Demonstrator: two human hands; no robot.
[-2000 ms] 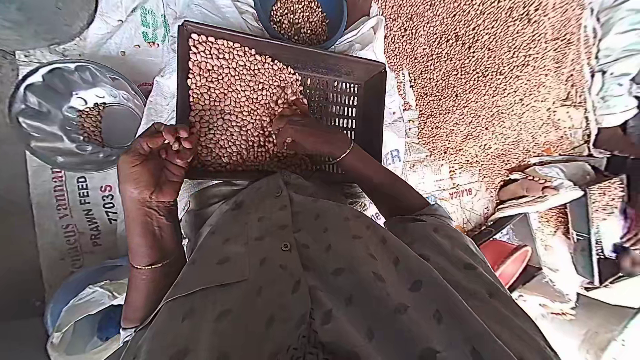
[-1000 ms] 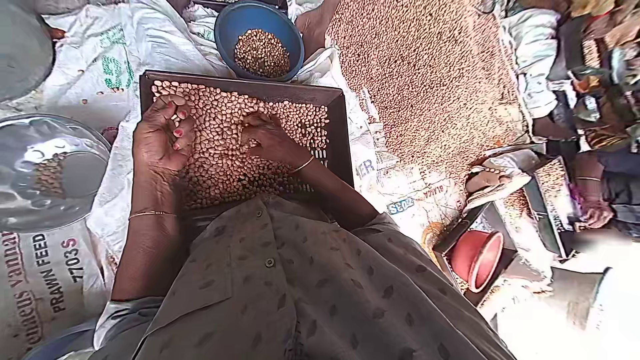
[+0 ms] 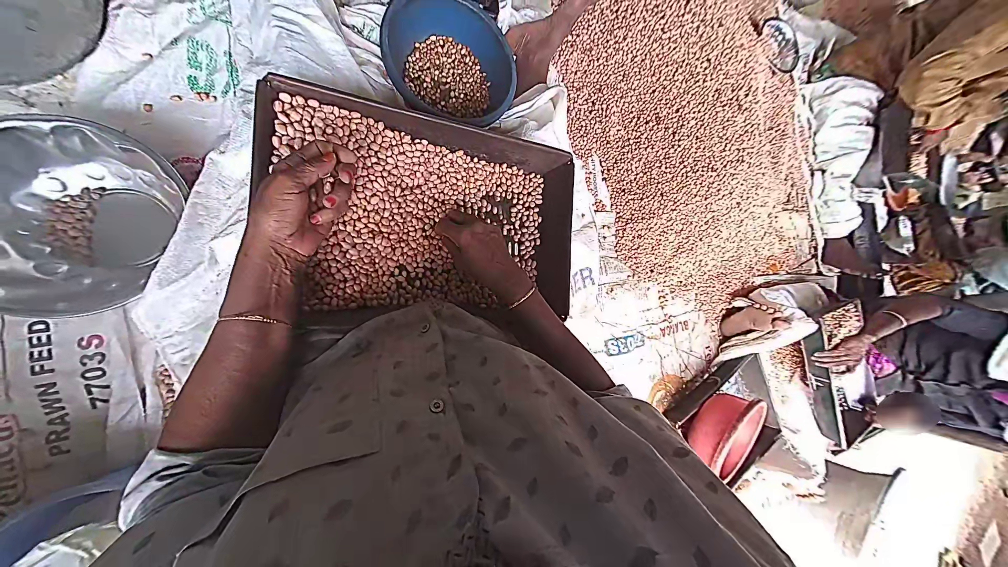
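Observation:
A dark slotted tray [image 3: 557, 236] rests at my lap, covered with a layer of pinkish nuts [image 3: 394, 197] that look like shelled peanuts. My left hand [image 3: 303, 197] is palm up with curled fingers over the tray's left part; a few nuts seem to lie in it. Palm down, my right hand [image 3: 482, 250] touches the nuts at the right of the tray, its fingertips bent inward. Whether it pinches a nut is hidden. Dark slots show through the nuts above this hand.
A blue bowl [image 3: 504, 71] with nuts touches the tray's far side. At left lies a metal basin [image 3: 146, 291] holding some nuts. Nuts spread widely [image 3: 685, 142] at upper right. A red bowl [image 3: 724, 433] and another person's hand [image 3: 843, 352] beside a tray are at right.
My right hand has moved away from my left hand, toward the tray's right side, since a second ago. My left hand stays over the left part. The view has shifted.

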